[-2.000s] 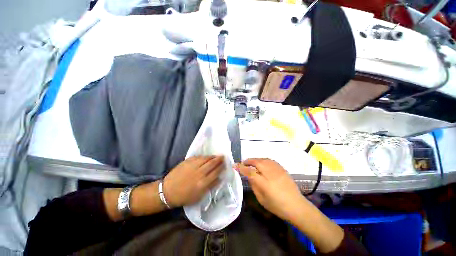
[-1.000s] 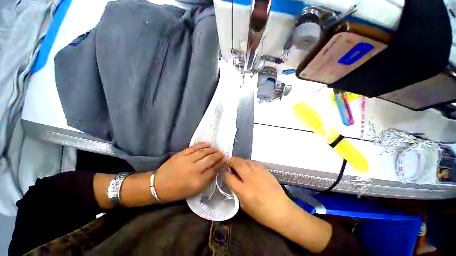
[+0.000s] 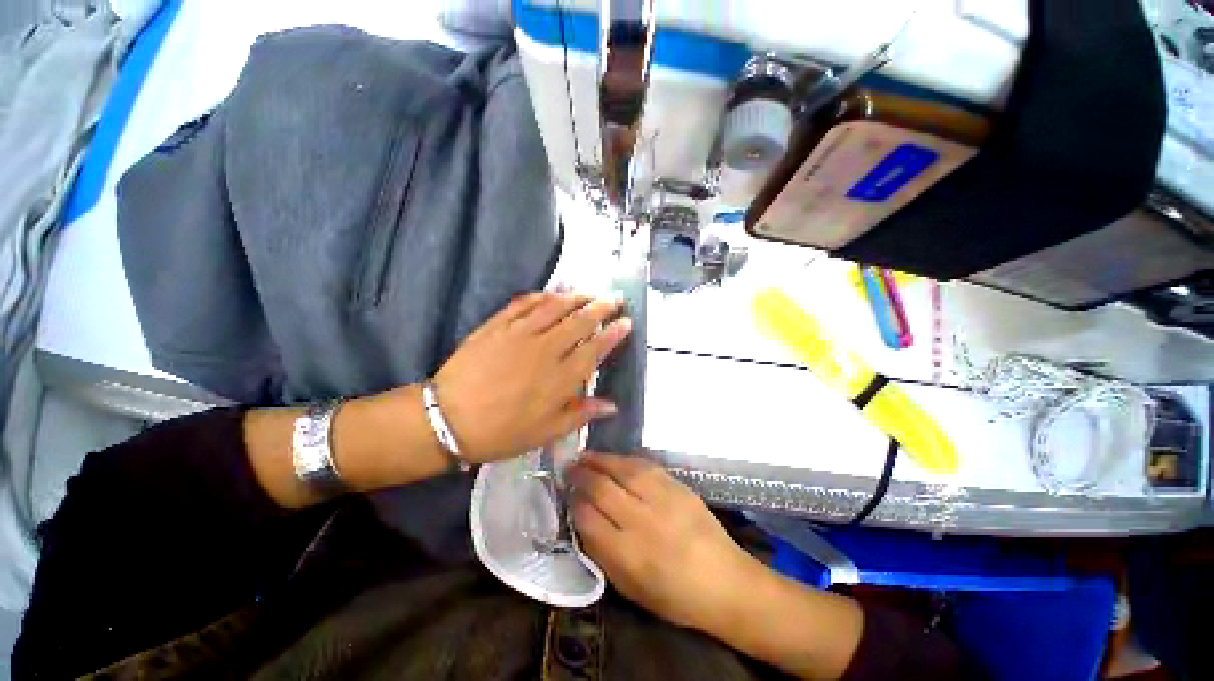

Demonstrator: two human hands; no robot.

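A grey garment [image 3: 360, 200] lies in a large heap left of the needle. A white fabric piece with a curved, bound edge [image 3: 513, 539] runs from the presser foot area [image 3: 626, 224] down over the table's front edge. A narrow dark grey strip [image 3: 623, 386] lies along its right side. My left hand [image 3: 526, 379] lies flat on the white piece and the strip's edge below the needle, fingers spread. My right hand [image 3: 639, 526] pinches the white piece's right edge near the table's front edge; its fingertips are partly hidden.
The white sewing machine head [image 3: 706, 87] spans the top. A boxed item or phone [image 3: 865, 180] is strapped to it. Yellow snips [image 3: 905, 423] with a black cord, thin pink and blue sticks [image 3: 885, 309] and tangled white thread [image 3: 1072, 432] lie right. Blue bins [image 3: 1025, 619] are below right.
My left hand has moved up the white piece towards the needle and flattened. My right hand stays at the lower right edge, slightly lower. The view has shifted a little.
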